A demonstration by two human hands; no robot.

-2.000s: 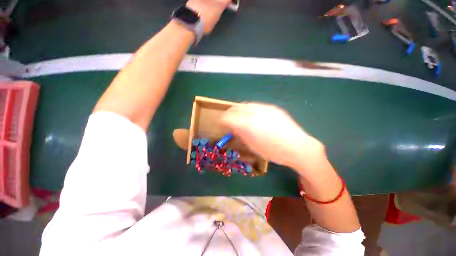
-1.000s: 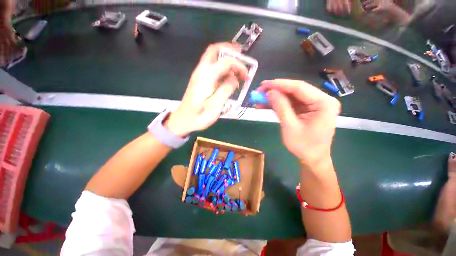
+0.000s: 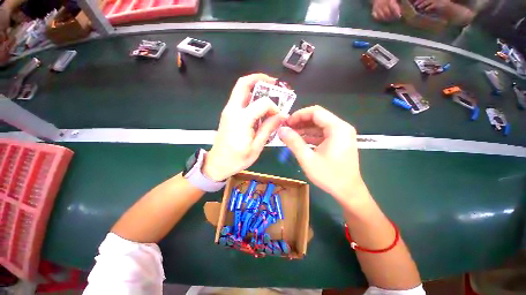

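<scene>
My left hand [image 3: 245, 127] holds a white device housing [image 3: 274, 97] above the pale rail; a circuit board shows inside it. My right hand [image 3: 326, 147] has its thumb and fingertips together at the housing's lower right edge; what they pinch is too small to tell. A blue cylindrical cell [image 3: 284, 154] hangs blurred just below the fingertips, apart from the box. The open cardboard box [image 3: 299, 219] sits below my hands on the green surface. It holds several blue cells [image 3: 254, 216] with thin red wires.
The pale rail [image 3: 144, 136] crosses in front. Beyond it, housings [image 3: 298, 56] lie on the green belt, several with blue cells at right. A red-pink parts tray [image 3: 34, 201] stands at the left edge, another [image 3: 150, 8] at the far side. Another person's hands [image 3: 386, 9] show at top right.
My hands have come together at the housing. The blue cell, earlier between my right fingertips, now hangs below them. The view has shifted, showing more of the far side.
</scene>
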